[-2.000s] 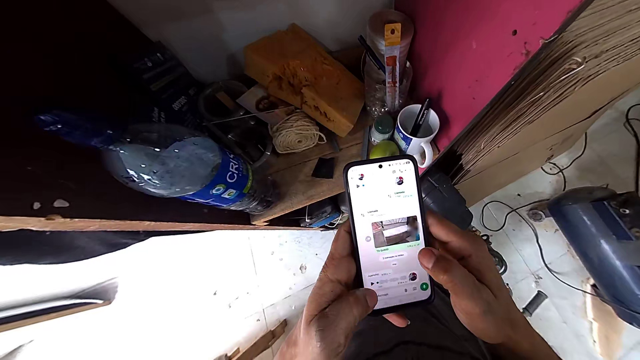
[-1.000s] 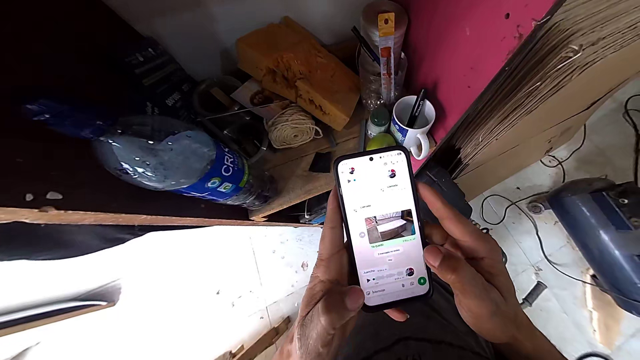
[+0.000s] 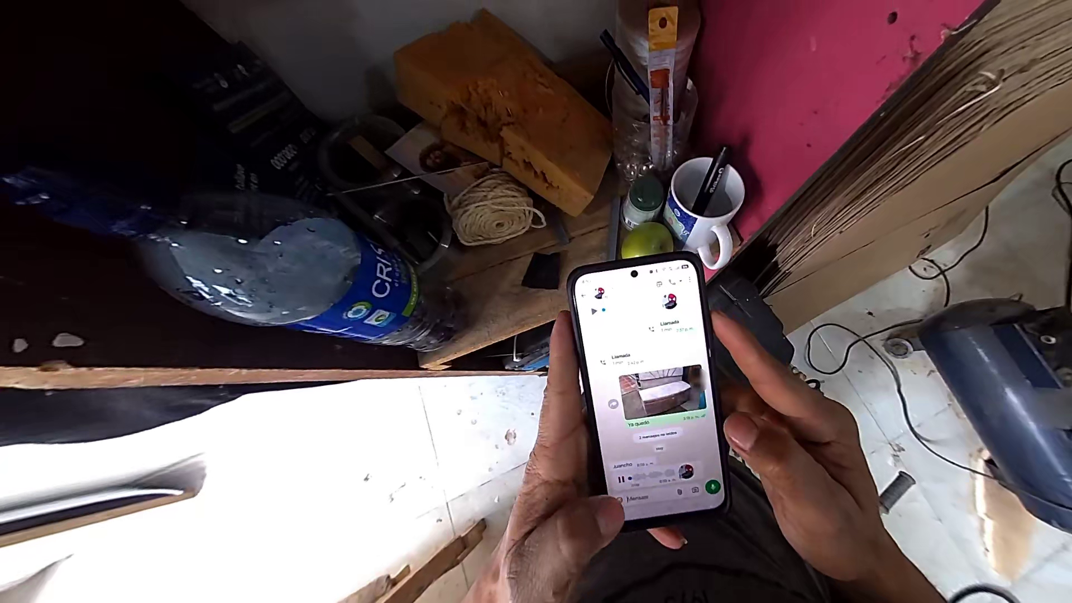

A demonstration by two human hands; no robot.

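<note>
A smartphone (image 3: 653, 402) in a dark case is upright in both hands, its lit screen showing a chat with a photo and a voice message. My left hand (image 3: 561, 477) grips its left side, the thumb at the lower left corner of the screen. On the right edge rests my right hand (image 3: 796, 452), its thumb beside the screen and its fingers behind the phone. Just above the phone are a green lime (image 3: 646, 241), a small jar with a green lid (image 3: 644, 197) and a white mug (image 3: 706, 201) with a black marker in it.
The wooden shelf (image 3: 494, 293) holds a large plastic bottle (image 3: 276, 268), a coil of cord (image 3: 494, 209), an orange-brown block (image 3: 507, 109) and rolls of clear wrap (image 3: 636, 126). Stacked cardboard (image 3: 913, 167) stands at right. A blue tank (image 3: 997, 402) and a black cable (image 3: 896, 385) are on the tiled floor.
The voice message on the screen now shows a pause symbol where a play symbol was before. Both hands still hold the phone.
</note>
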